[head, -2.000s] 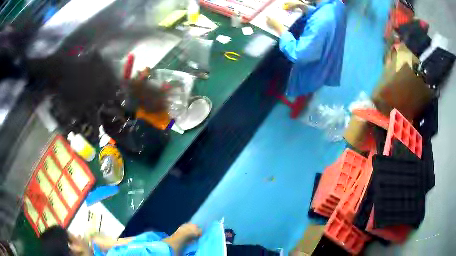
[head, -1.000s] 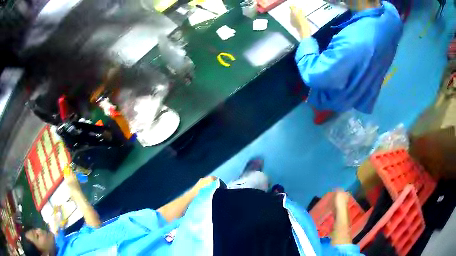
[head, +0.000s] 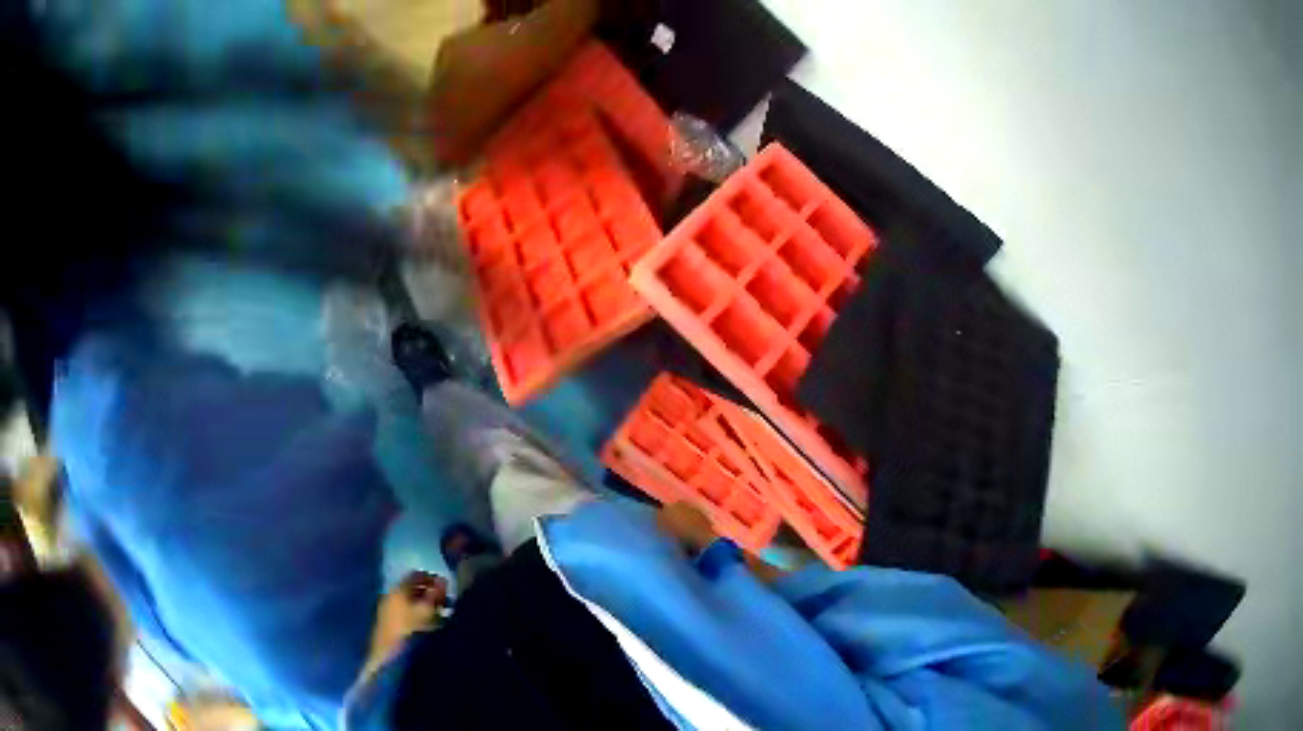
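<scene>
Several empty-looking red pocketed trays lie loosely piled on the floor: one at the upper middle (head: 550, 264), one tilted to its right (head: 755, 271), and lower ones (head: 700, 457) near my body. My right hand (head: 689, 526) is at the near edge of the lower red trays, largely hidden by my blue sleeve; its grip cannot be made out. My left hand (head: 407, 603) is low at the left of my body, small and blurred; whether it holds anything is unclear.
Black trays (head: 943, 414) lie against the red ones on the right. A brown cardboard box (head: 500, 79) is behind the pile, with clear plastic film (head: 703, 146) among the trays. A person in a blue smock (head: 215, 500) is close on the left. A pale floor area is at right.
The view has swung from the green bench to the tray pile, which is now nearer. My right hand, seen over a red tray one second ago, is now mostly behind my sleeve.
</scene>
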